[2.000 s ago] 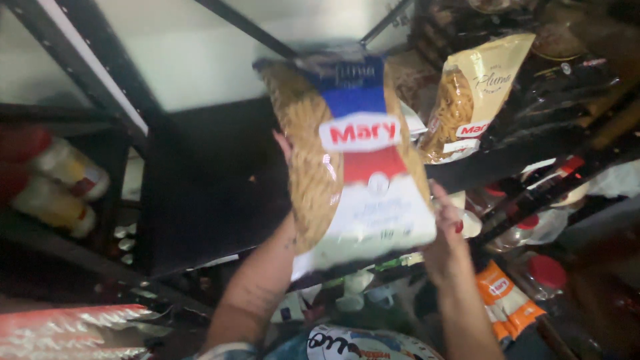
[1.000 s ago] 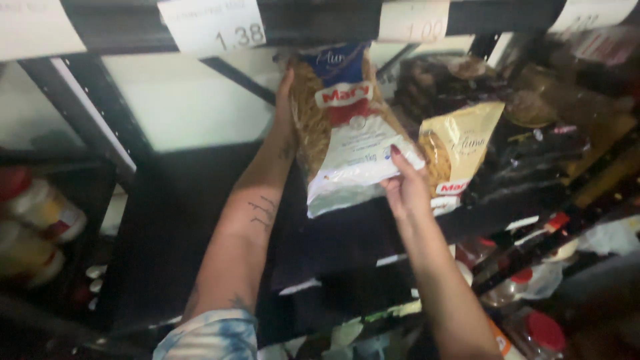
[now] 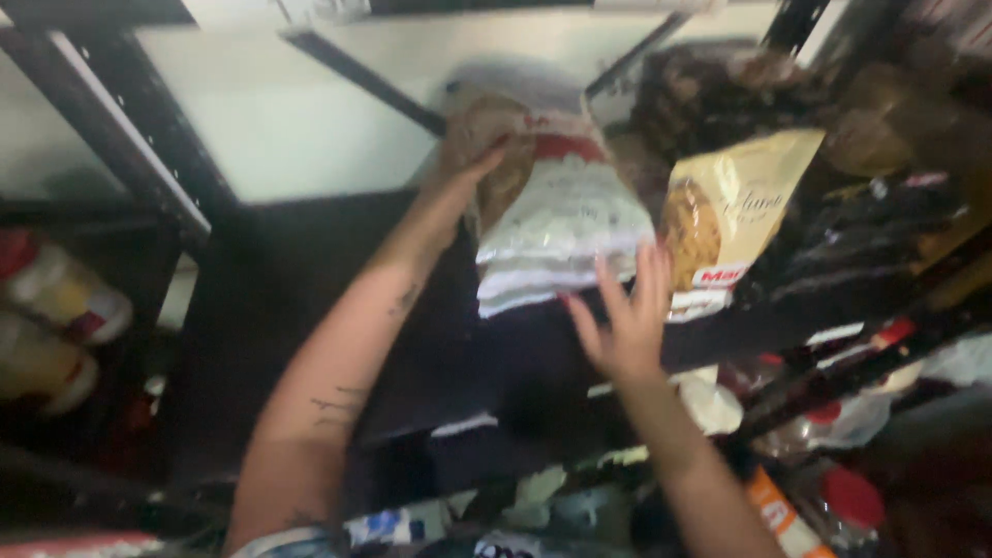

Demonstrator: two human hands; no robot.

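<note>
Plastic bags of Mary pasta lie stacked on a black shelf, their lower ends toward me. Along the left side of the stack is my left hand, its fingers against the upper bag; blur hides how firmly it holds. My right hand has its fingers spread at the lower right corner of the stack, fingertips touching or very near the bags. A cream Mary Pluma pasta bag stands just right of that hand.
Dark packages fill the right of the shelf. Jars with red lids stand on the left beyond a black metal upright. A red-lidded jar and an orange packet are at lower right. Diagonal braces cross behind the bags.
The pasta bag held up in both hands earlier is now farther back, on a stack on the shelf. My right hand's fingers have spread from their grip on its lower end.
</note>
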